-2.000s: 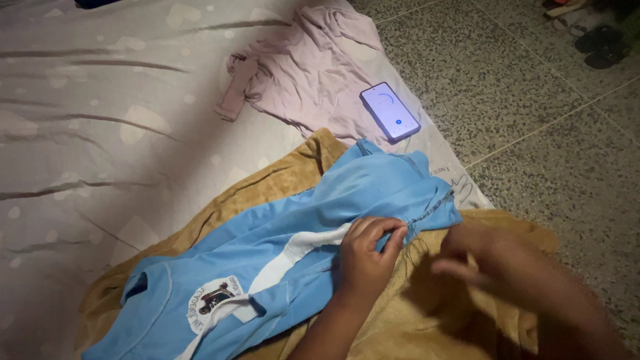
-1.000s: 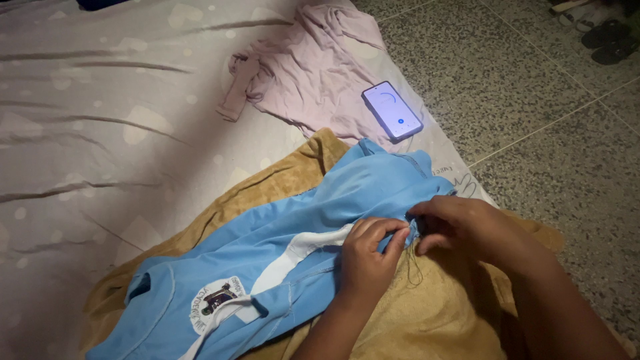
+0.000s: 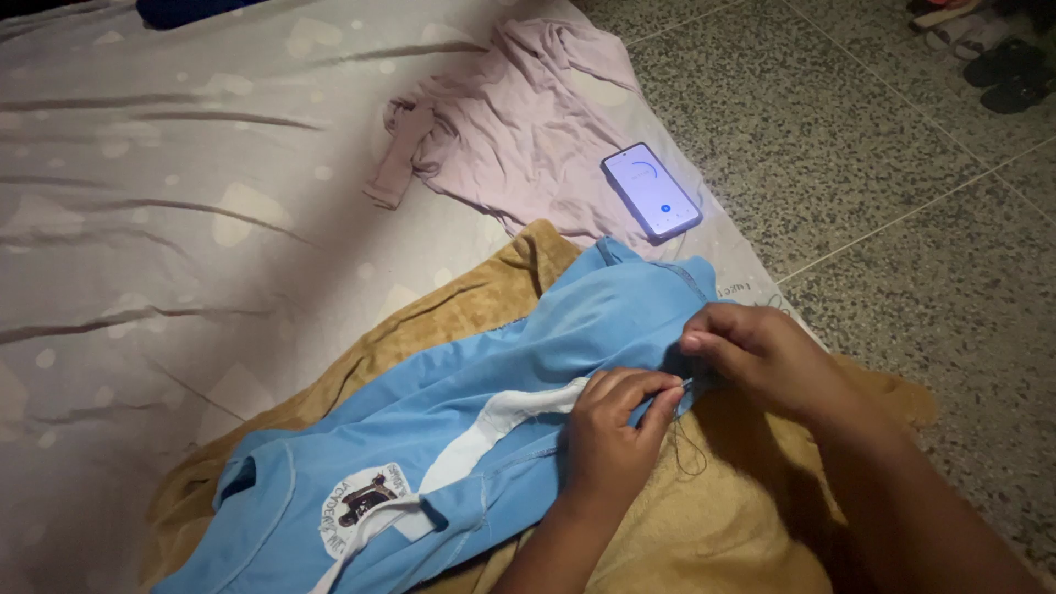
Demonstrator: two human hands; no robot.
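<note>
A light blue shirt (image 3: pixel 577 322) with white bands and a round printed emblem (image 3: pixel 363 499) lies spread over a tan plush blanket (image 3: pixel 709 511). My left hand (image 3: pixel 619 412) pinches the shirt's edge between thumb and forefinger. Just above and right of it, my right hand (image 3: pixel 734 342) has thumb and forefinger together over the shirt; whether a needle or thread is between them is too small to tell. A loop of dark thread (image 3: pixel 689 450) hangs below the left fingertips against the blanket.
A pink garment (image 3: pixel 528 124) lies beyond the shirt, with a lit smartphone (image 3: pixel 652 194) on its right side. The patterned bed sheet (image 3: pixel 206 206) ends at a speckled tile floor (image 3: pixel 833 165). Dark footwear (image 3: pixel 1006 74) stands on the floor, upper right.
My right hand was beside the left fingertips one second ago and is now a little farther up, apart from them. My left hand keeps its pinch on the shirt.
</note>
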